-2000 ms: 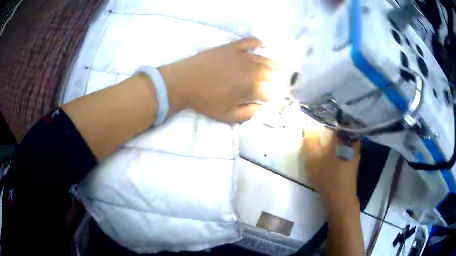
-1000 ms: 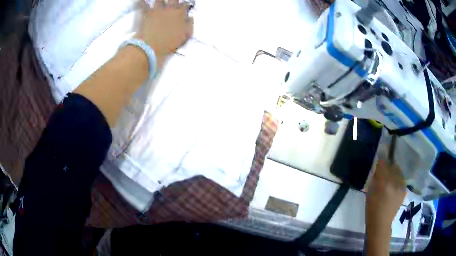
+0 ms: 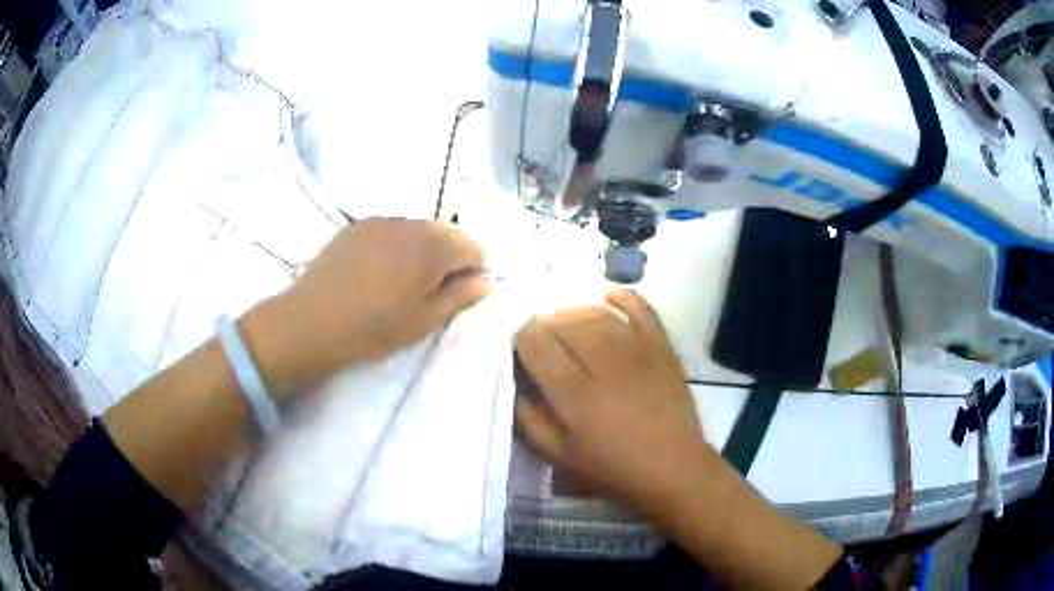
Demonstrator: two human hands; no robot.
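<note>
The white quilted lining panel (image 3: 393, 462) covers the left of the table, with its right edge running up to the needle area. The white sewing machine (image 3: 682, 92) with a blue stripe stands above it; the needle spot is washed out by the lamp. My left hand (image 3: 387, 277) pinches the panel just left of the needle. My right hand (image 3: 607, 393) has curled fingers at the panel's right edge, in front of the needle; what its fingertips hold is hidden. Brown checked fabric (image 3: 29, 369) shows at the far left.
A black rectangular pad (image 3: 780, 298) on a dark strap (image 3: 751, 433) lies right of the needle. A thin brown strip (image 3: 898, 404) hangs farther right. A grey ruler scale (image 3: 589, 533) runs along the table's front edge.
My right hand has moved left from beside the black pad to the panel's edge. My left hand has come down and right to the needle. The checked strip near the needle is now out of sight.
</note>
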